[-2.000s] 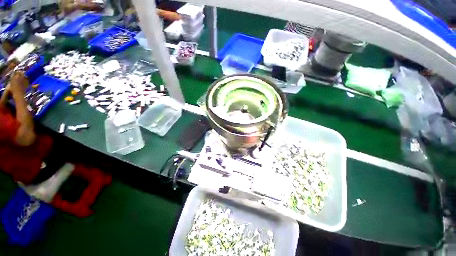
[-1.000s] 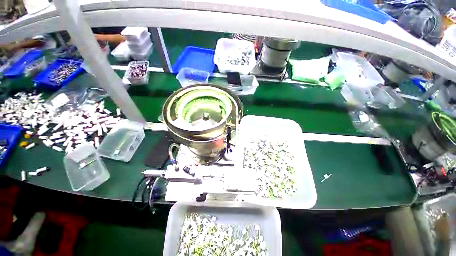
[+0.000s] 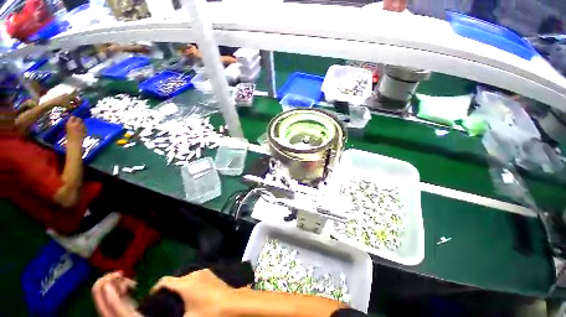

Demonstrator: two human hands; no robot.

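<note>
A soft black item (image 3: 162, 303) shows at the bottom left, partly hidden; I cannot tell what it is. My right hand (image 3: 195, 290) reaches across from the right over the near tub and has its fingers closed on this black item. My left hand (image 3: 116, 297) is at the item's left side, blurred and cut off by the bottom edge; whether it grips is unclear. The near tub (image 3: 367, 272) of small white-and-green pieces is partly covered by my right forearm. The bowl feeder (image 3: 304, 145) and work head (image 3: 310, 220) stand behind it, untouched.
A far tub (image 3: 417, 217) of pieces is right of the machine. Two clear boxes (image 3: 202, 179) and piled white parts (image 3: 158, 127) lie left. A person in red (image 3: 37, 167) works at the left. A white shelf frame (image 3: 298, 40) crosses above.
Both hands have come into view at the bottom with the black item. The view swung right and then back left. The tubs and the machine look unmoved on the bench.
</note>
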